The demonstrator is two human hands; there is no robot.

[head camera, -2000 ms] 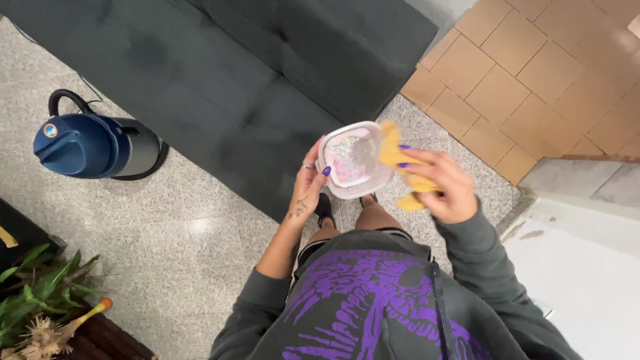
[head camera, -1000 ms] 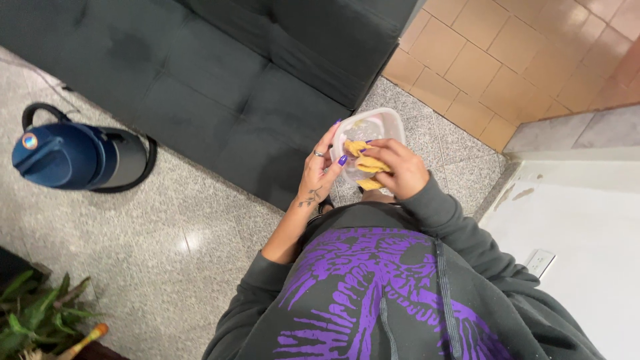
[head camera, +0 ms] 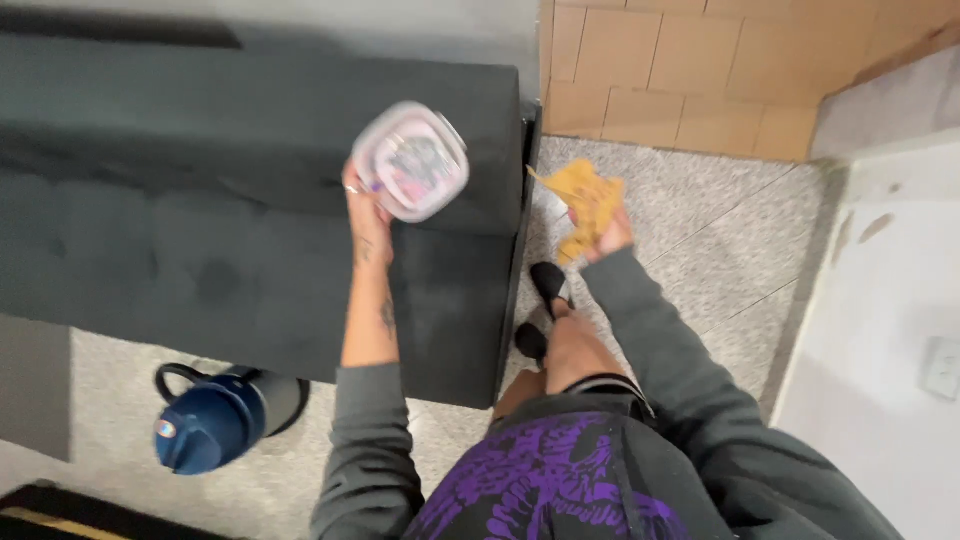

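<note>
My left hand (head camera: 369, 214) grips the side of a squarish clear plastic container (head camera: 420, 169) with a pale rim and pink and grey showing in its middle. The container is held over the dark upholstered sofa (head camera: 450, 300) and is somewhat blurred. In my right hand (head camera: 616, 231) is a crumpled yellow cloth (head camera: 585, 202), which hangs over the speckled floor to the right of the sofa's end. Container and cloth are well apart. The cloth hides most of my right fingers.
A blue and grey canister vacuum cleaner (head camera: 217, 420) stands on the speckled floor (head camera: 705, 225) by the sofa's near side. Tan tiles (head camera: 637, 52) lie beyond the sofa's end. At the right is a white wall (head camera: 885, 285) with an outlet (head camera: 943, 367).
My left hand has carried the container out over the sofa. My right hand, with the yellow cloth, has come away from the container, where it was a second ago. The view has shifted.
</note>
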